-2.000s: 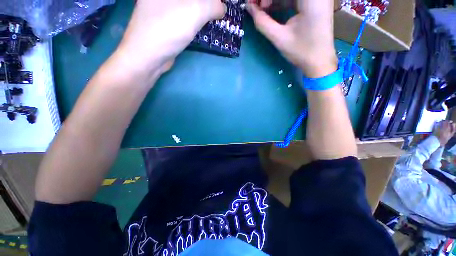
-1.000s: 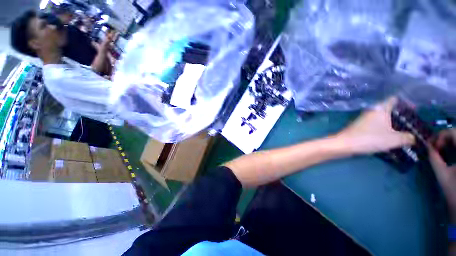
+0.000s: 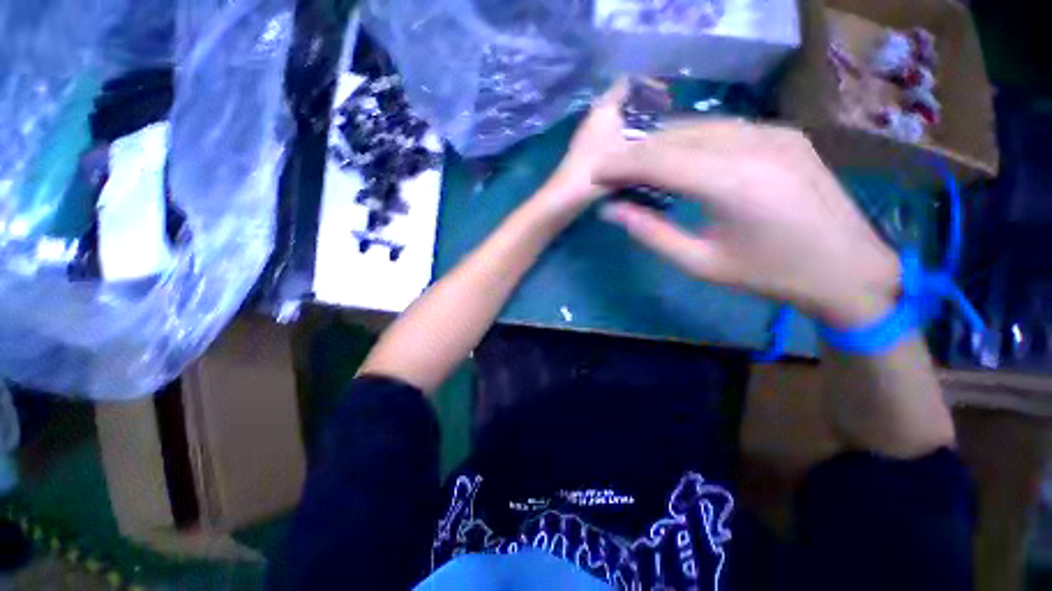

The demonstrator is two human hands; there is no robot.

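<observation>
My left hand point(image 3: 594, 150) holds the dark PCB panel point(image 3: 646, 102) above the green mat, at the upper middle. Most of the panel is hidden behind my right hand. My right hand point(image 3: 738, 214) is raised in front of it, blurred, with the thumb apart from the other fingers. Whether it holds anything small I cannot tell. A blue wrist strap point(image 3: 877, 323) is on my right wrist.
Dark assemblies lie on a white board point(image 3: 410, 260) at left. Clear plastic bags point(image 3: 496, 69) sit beyond and far left. A white box point(image 3: 704, 44) is at the back. A cardboard parts box point(image 3: 969, 110) with red and white bundles stands at right. Large cartons point(image 3: 248, 427) are below left.
The view has swung back from the left side to the mat. My right hand now shows fully, in front of the panel. My left hand still holds the panel.
</observation>
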